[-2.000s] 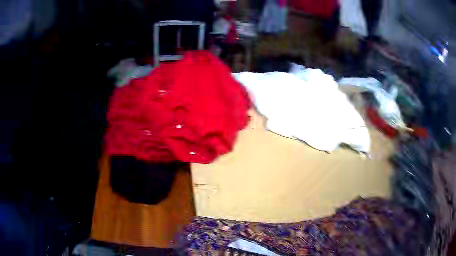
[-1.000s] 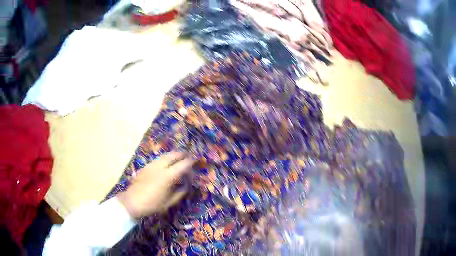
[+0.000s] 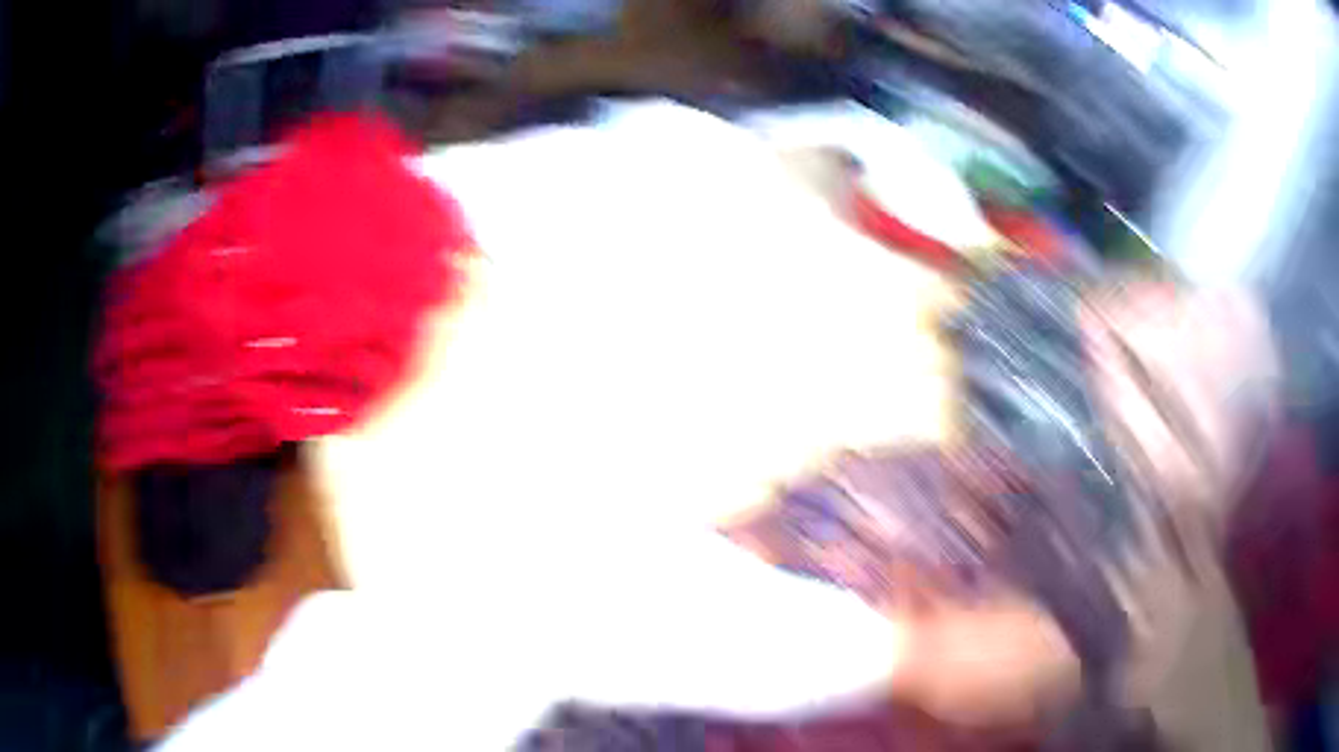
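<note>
The printed garment [image 3: 911, 514], dark with purple and orange tones, lies on the pale table at lower right, strongly blurred. My left hand [image 3: 984, 661] is at its near part, at the end of a white sleeve that reaches in from the lower left. The hand is blurred, and its fingers and any hold on the cloth cannot be made out. A dark patterned strip of cloth also shows below the sleeve at the bottom edge. My right hand is not in view.
A red cloth pile [image 3: 279, 294] sits at left above a dark round object [image 3: 206, 522] and a brown wooden surface [image 3: 184, 646]. The pale table is overexposed. Dark shiny wrapped goods [image 3: 1028, 367] and peach striped cloth [image 3: 1182, 382] lie at right.
The view has swung left, so the garment now shows at lower right and the red pile is fully in view. My left hand has moved to the right in the picture.
</note>
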